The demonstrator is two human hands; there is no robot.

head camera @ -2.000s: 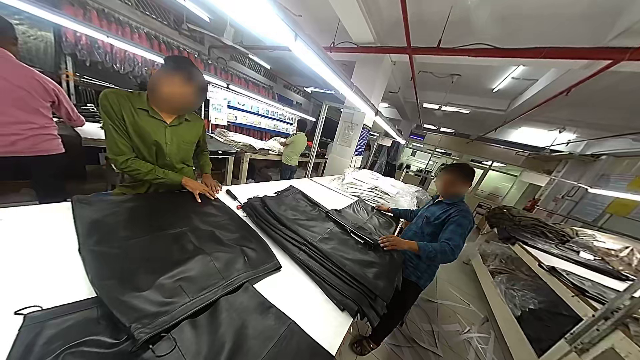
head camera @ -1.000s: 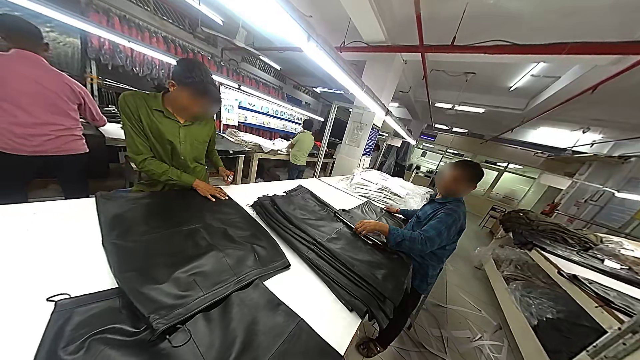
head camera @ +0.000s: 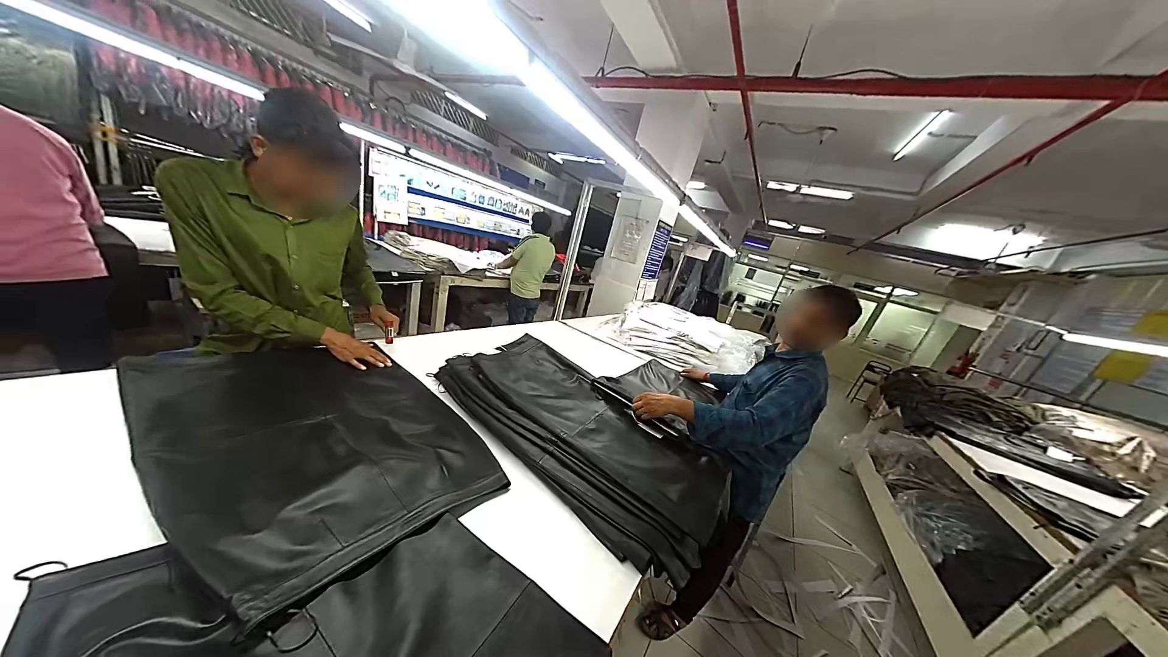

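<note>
Neither my left hand nor my right hand shows in the head view. Nearest the camera, a black leather-like garment (head camera: 292,456) lies flat on a white table (head camera: 547,547), overlapping another black garment (head camera: 456,602) at the bottom edge. A stack of black garments (head camera: 584,438) is to the right. Across the table, a person in a green shirt rests one hand (head camera: 356,349) on the near garment's edge; their other hand is beside a small red object (head camera: 390,331). At the right, a person in a blue shirt holds dark flat pieces (head camera: 639,411) over the stack.
White material in clear plastic (head camera: 684,336) lies at the table's far end. At the right, a wooden-framed bin (head camera: 899,547) holds dark material and plastic. Pale strips (head camera: 849,584) litter the floor. A person in pink stands at the far left, and another in light green works farther back.
The green-shirted person's hands have moved apart, with one now by the red object. The blue-shirted person has lifted dark pieces from the stack. The view has shifted slightly left.
</note>
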